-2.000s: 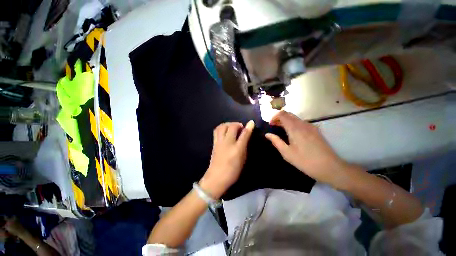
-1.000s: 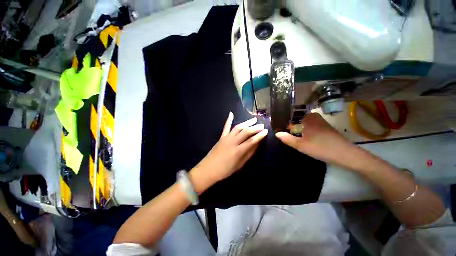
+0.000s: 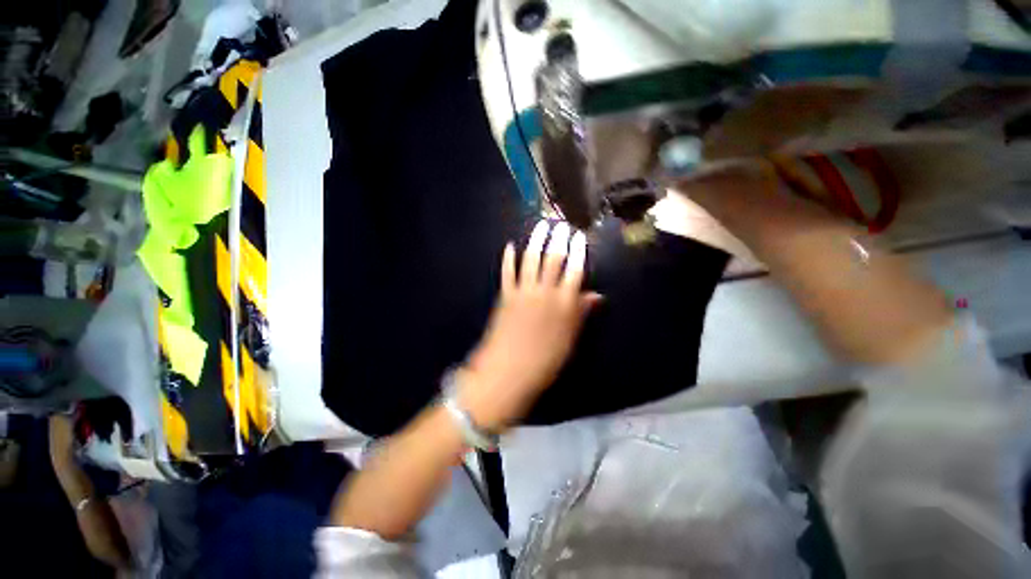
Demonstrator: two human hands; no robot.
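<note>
A large black fabric panel [image 3: 407, 226] lies flat on the white table, partly under the head of the white sewing machine with a teal stripe [image 3: 837, 62]. My left hand [image 3: 548, 300] lies flat on the panel, fingers spread, fingertips just in front of the needle area. The needle itself is hidden. My right forearm reaches up to the right of the needle area; my right hand [image 3: 724, 192] is blurred and its fingers are hidden under or behind the machine head. A brass-coloured knob [image 3: 639, 232] shows beside the presser area.
Scissors with red and yellow-orange handles [image 3: 871, 192] lie on the machine bed, partly behind my right arm. Neon green pieces [image 3: 181, 209] lie on the hazard-striped board [image 3: 251, 271] at left. Navy fabric [image 3: 271, 515] is at lower left. Another person's arm [image 3: 91, 509] shows at far lower left.
My right hand has left the fabric and moved up and right behind the machine head. My left hand stays on the panel. The panel's right part now lies farther up, beside the knob.
</note>
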